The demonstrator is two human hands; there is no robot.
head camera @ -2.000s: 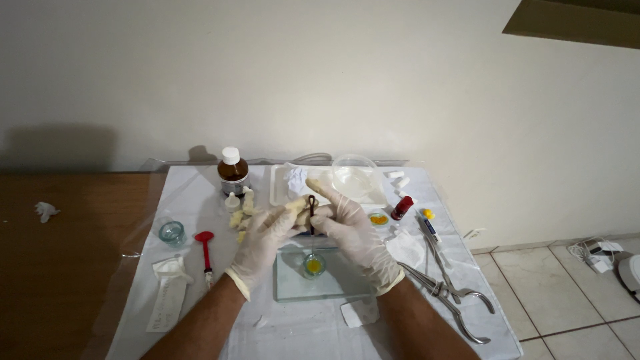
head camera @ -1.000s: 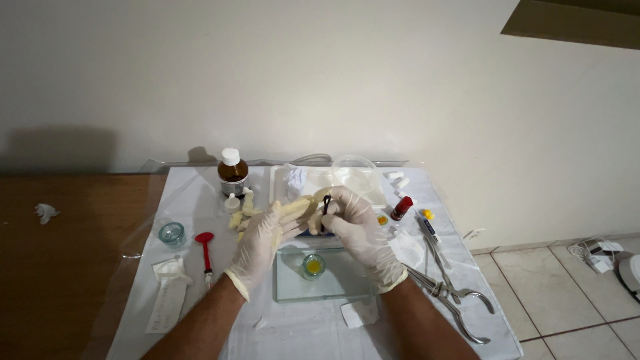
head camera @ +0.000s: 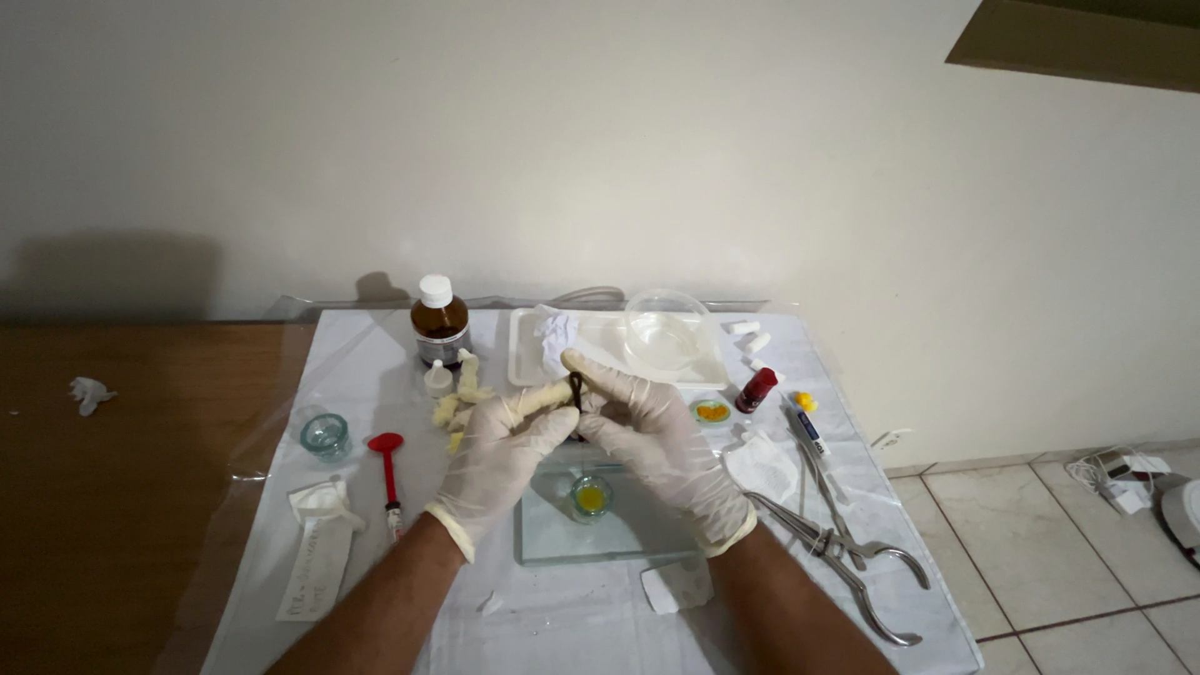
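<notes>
Both hands wear pale latex gloves. My left hand (head camera: 511,445) and my right hand (head camera: 652,436) meet above the back edge of a glass slab (head camera: 619,544). Between their fingertips stands a small dark loop (head camera: 577,389); which hand grips it is hard to tell, and whatever lies beneath it is mostly hidden by the fingers. On the slab, below the hands, is a small glass dish (head camera: 591,499) with yellow material. Left of my left hand lie pale yellow lumps (head camera: 450,410) and a red-headed tool (head camera: 387,469). Metal forceps (head camera: 830,544) lie right of my right hand.
At the back stand a brown glass bottle (head camera: 441,323), a white tray (head camera: 520,352) and a clear plastic bowl (head camera: 667,333). A small red bottle (head camera: 756,390), cotton rolls (head camera: 743,328) and a dish of orange material (head camera: 712,412) are at right. An empty glass dish (head camera: 325,437) sits left.
My right hand's fingers have shifted around the dark loop, and my left fingertips have closed in beside it. The things on the table have stayed in place.
</notes>
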